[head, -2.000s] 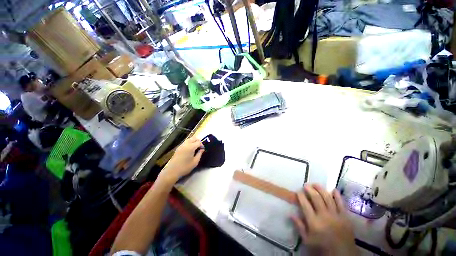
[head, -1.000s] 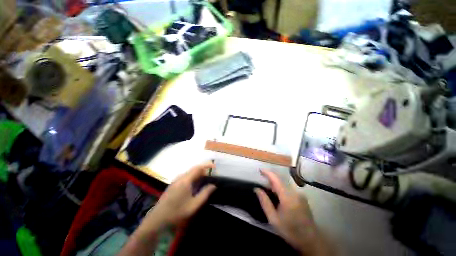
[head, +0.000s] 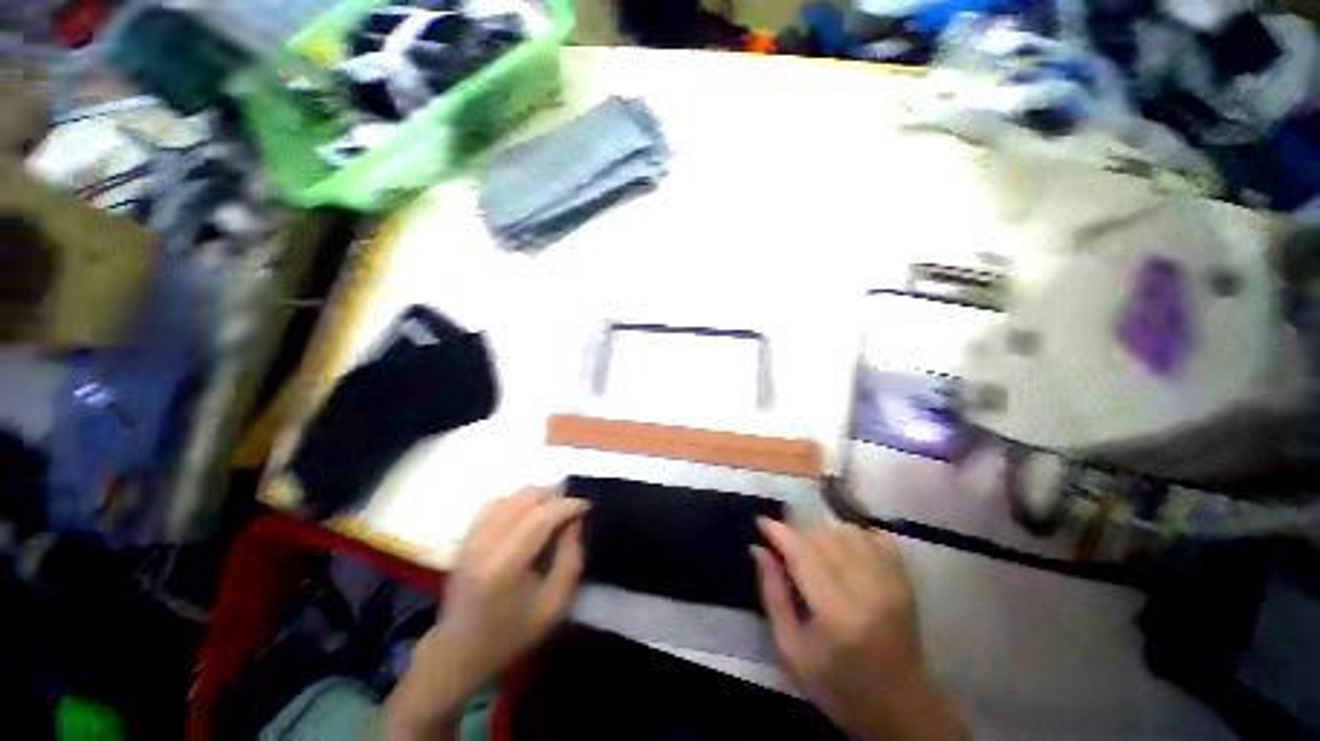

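A black fabric panel (head: pixel 678 542) lies over the near half of the clear sewing template, below its brown tape strip (head: pixel 683 443). My left hand (head: pixel 510 579) holds the panel's left end between thumb and fingers. My right hand (head: pixel 840 596) holds its right end the same way. The far half of the template (head: pixel 686 332) shows a dark-edged rectangular slot. The picture is somewhat blurred.
A pile of black pieces (head: pixel 394 413) lies at the table's front left. A grey fabric stack (head: pixel 573 171) and a green basket (head: pixel 420 133) stand at the back left. The sewing machine head (head: pixel 1144 326) is at the right, with fabric scraps behind. A red bin (head: pixel 239 623) is below the left edge.
My left hand has come from the black pile to the template. A black panel is now between both hands, flattened onto the template's near half. The view has shifted, bringing the template more central.
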